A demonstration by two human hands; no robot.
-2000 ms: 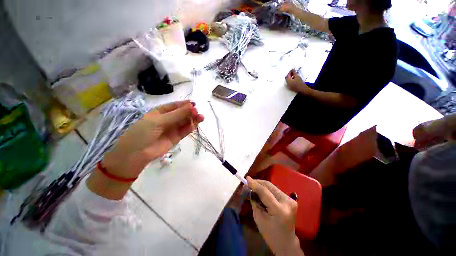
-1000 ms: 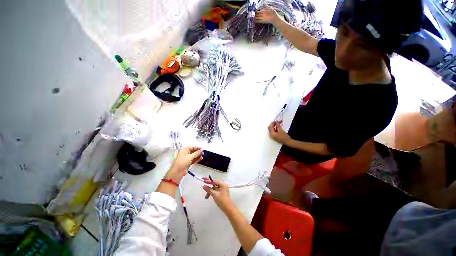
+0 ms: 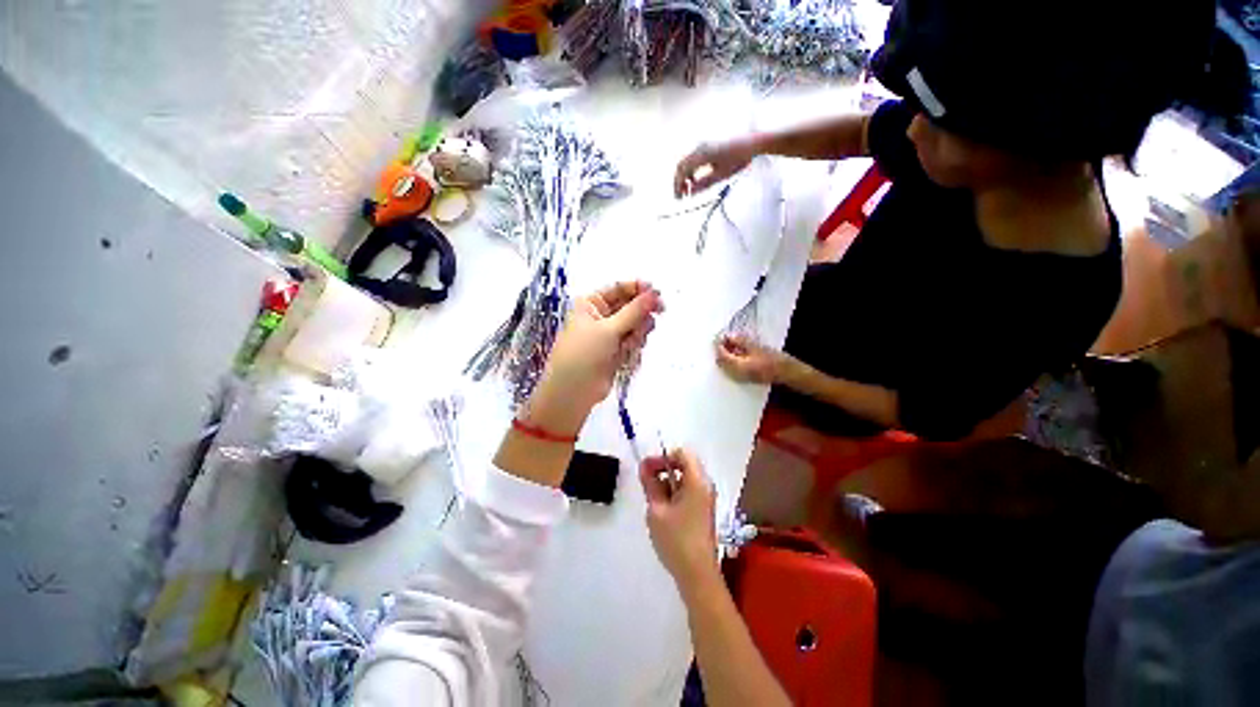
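Note:
A thin cable with a dark sleeve (image 3: pixel 627 423) runs between my hands above the white table. My left hand (image 3: pixel 587 356), with a red band at the wrist, pinches the thin wires fanned from its upper end; the wire tips are too small to tell. My right hand (image 3: pixel 680 511) is lower and to the right, closed around the cable below the sleeve. A small dark pointed thing shows at its fingertips, mostly hidden. A black phone (image 3: pixel 592 478) lies partly behind my left sleeve.
A harness bundle (image 3: pixel 550 228) lies ahead, another (image 3: pixel 311 635) at lower left. Headphone-like black loops (image 3: pixel 401 263), a toy and plastic bags line the wall. A person in black (image 3: pixel 967 276) works at the right with wires. A red stool (image 3: pixel 802 622) stands beside the table's edge.
The view has shifted. My hands are farther forward and right of the phone, with my left hand above my right. The other person's far hand has left the back bundle for small wires nearer by.

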